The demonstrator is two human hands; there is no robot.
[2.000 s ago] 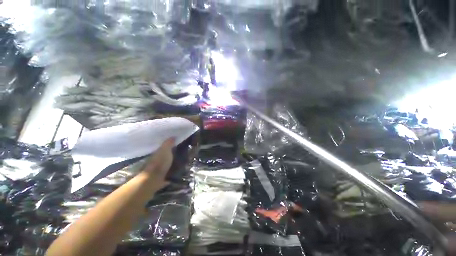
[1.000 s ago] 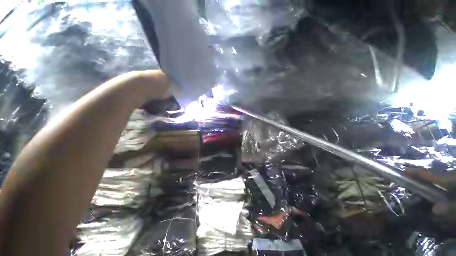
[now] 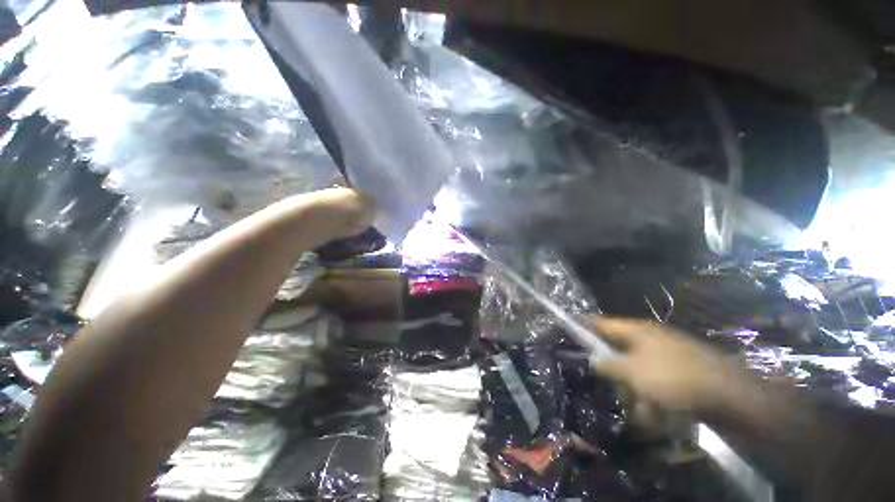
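Observation:
My left hand [image 3: 345, 208] is raised at the centre left and holds the white paper sheets [image 3: 368, 123], which stand steeply with a dark edge along their left side. Its fingers are mostly hidden behind the paper. My right hand [image 3: 638, 358], blurred, is closed around a long thin silver pole [image 3: 550, 302]. The pole slants from the bright centre down to the lower right and shows again below my wrist. Its far tip is lost in the glare.
Folded garment stacks in clear film [image 3: 437, 426] lie below, white, black and orange. Crumpled clear plastic [image 3: 530, 284] lies beside them. Plastic-wrapped hanging garments [image 3: 589, 186] fill the upper view. A large dark shape [image 3: 775, 162] hangs at the upper right.
My left hand has gone from holding the paper low and flat to holding it raised and steep. My right hand has come in from the right edge, farther up the pole.

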